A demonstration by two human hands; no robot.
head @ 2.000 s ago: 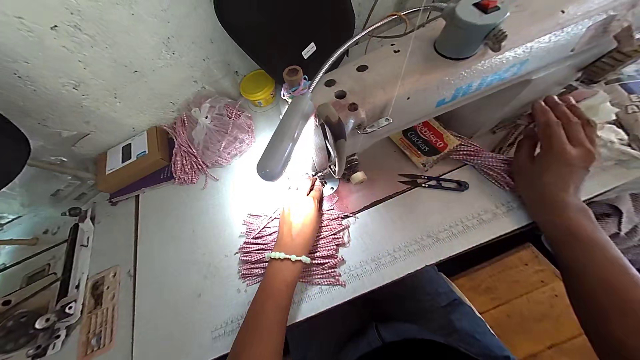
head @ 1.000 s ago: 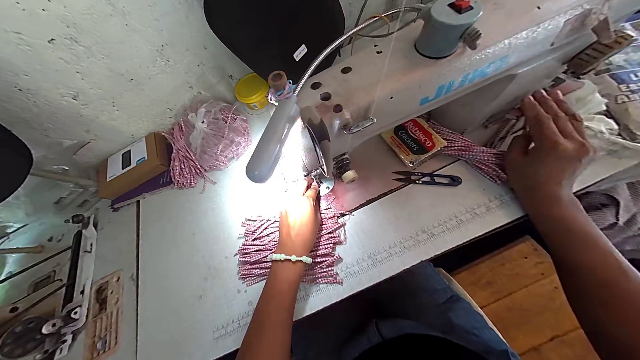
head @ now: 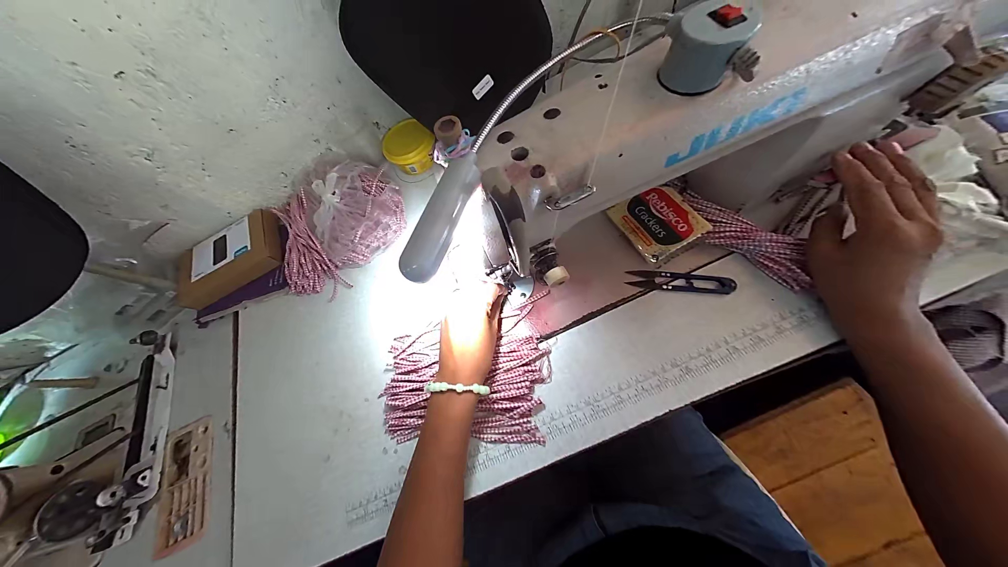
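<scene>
My left hand (head: 470, 335), with a pale green bead bracelet at the wrist, is at the needle area of a Juki sewing machine (head: 724, 134). Lamp glare washes out its fingers, so what they hold cannot be told. Beneath that hand and wrist lies a row of red-and-white patterned cords (head: 512, 394). My right hand (head: 882, 228) rests on the far end of a bundle of similar cords (head: 748, 236), at the right under the machine arm. Whether its fingers grip them is unclear. Thread snips (head: 685, 283) lie between the two hands.
A Rebisco crackers packet (head: 659, 224) sits under the machine arm. The grey lamp (head: 441, 220) hangs over the left hand. Behind stand a yellow tub (head: 409, 146), a plastic bag of cords (head: 358, 213) and a cardboard box (head: 228, 260). Pale cloth (head: 957, 189) lies at far right.
</scene>
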